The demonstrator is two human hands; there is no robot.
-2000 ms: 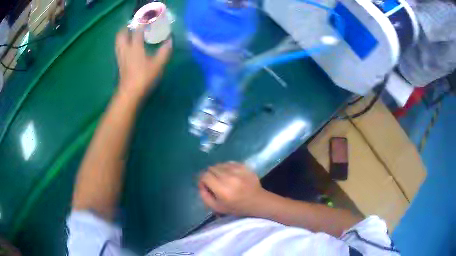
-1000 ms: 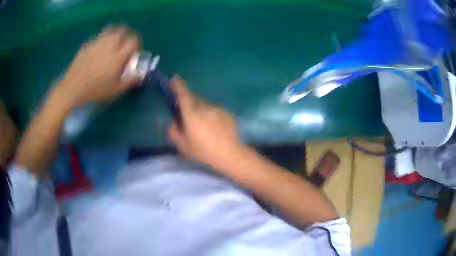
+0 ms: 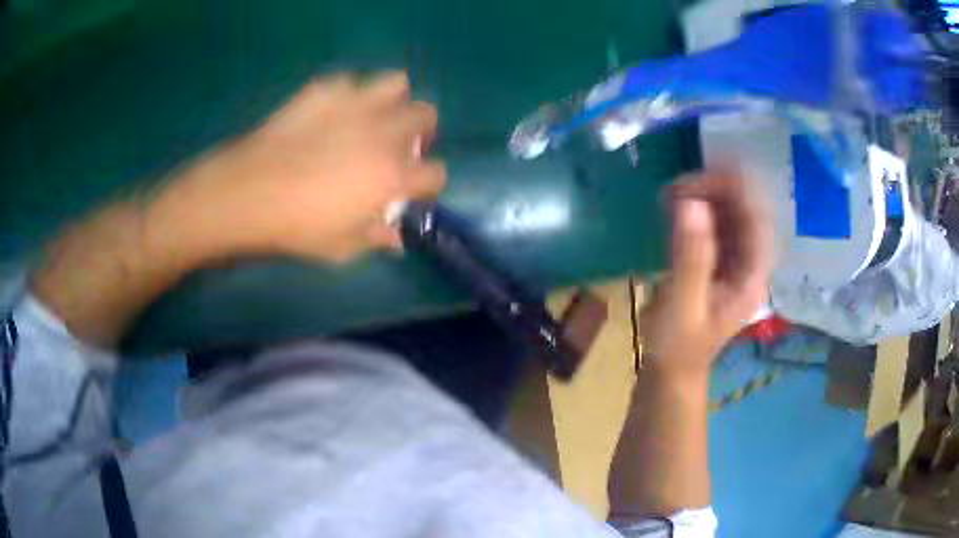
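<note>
My left hand (image 3: 342,168) is closed around the white barrel of an appliance, which is mostly hidden by my fingers. Its glossy black handle (image 3: 489,286) sticks out from my hand down to the right, past the belt's edge. My right hand (image 3: 720,252) is off the appliance, to its right, with fingers curled and blurred; no object shows in it, but its palm side is unclear. The blue screwdriver (image 3: 757,65) hangs at the upper right, blurred, with its metal nose pointing left. No hand touches it.
The dark-green belt (image 3: 505,63) runs across the top. A grey-white feeder box with a blue label (image 3: 820,189) stands at the right. A reddish-brown phone (image 3: 584,324) lies on a carton (image 3: 589,410) below the belt edge, partly behind the handle. Blue floor (image 3: 778,441) shows at lower right.
My right hand has let go of the black handle and moved right. My left hand has moved right with the appliance. The view has shifted, and the screwdriver shows farther left.
</note>
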